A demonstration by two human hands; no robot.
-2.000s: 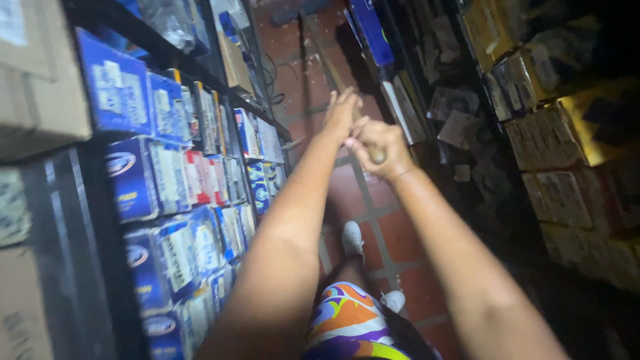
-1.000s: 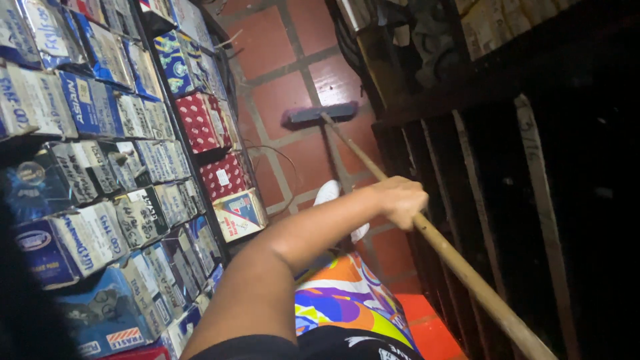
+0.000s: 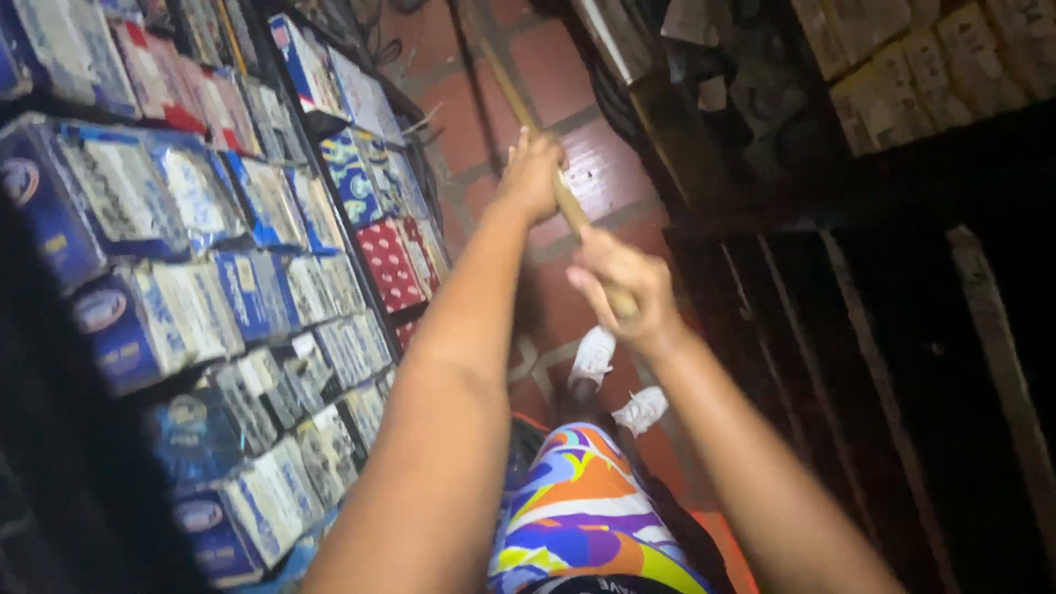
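A wooden broom handle (image 3: 505, 82) slants from the top of the view down between my two hands. My left hand (image 3: 535, 175) is on the handle, farther from my body, its fingers over the wood. Close to the handle's near end, my right hand (image 3: 631, 285) is wrapped around it, and the rounded end shows by the palm. The head of the broom is out of the view. Beneath the handle lie red floor tiles (image 3: 553, 74) with a shiny patch beside my left hand.
On the left, a dark metal shelf holds rows of boxes (image 3: 177, 318) bearing writing, and a red dotted box (image 3: 388, 264). Yellowish boxes (image 3: 932, 74) stand at the upper right, above dark slats (image 3: 858, 313). Cables lie along the shelf foot. My white shoes (image 3: 594, 355) are on the tiles.
One second ago a single hand held the handle and the broom head showed on the tiles; now both hands are on the handle and the head is out of view.
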